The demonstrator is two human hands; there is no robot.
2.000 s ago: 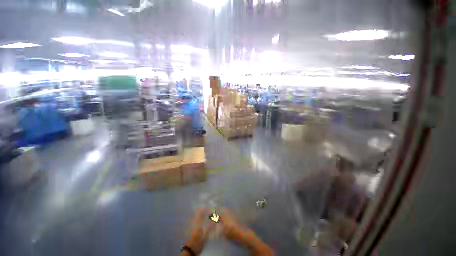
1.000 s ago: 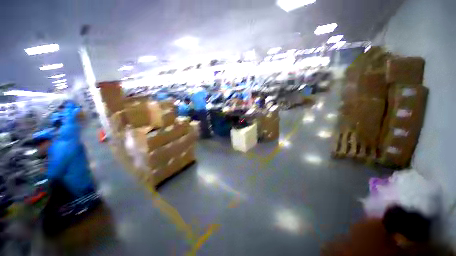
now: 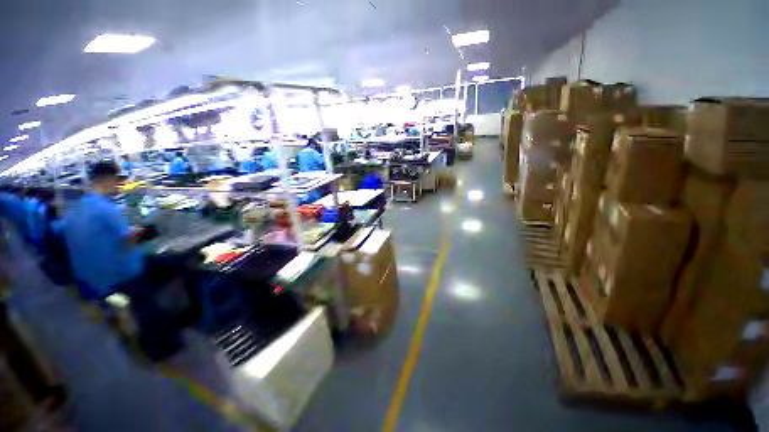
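Note:
Neither my left hand nor my right hand is in view. Nearest in front of me on the left is a white box (image 3: 291, 371) on the floor, with dark slatted items at its top. A brown cardboard box (image 3: 371, 283) stands behind it at the end of a workbench. A long bench (image 3: 295, 266) carries trays and red and blue items, blurred.
Stacked cardboard boxes (image 3: 645, 253) line the right wall, with a wooden pallet (image 3: 599, 346) at their foot. A yellow line (image 3: 424, 316) runs along the grey floor aisle. A person in blue (image 3: 101, 236) stands at the benches on the left; several others are farther back.
The view has swung right, from the hall with a box pile to an aisle along stacked boxes. Both hands showed at the bottom two seconds ago, blurred; they are now out of view.

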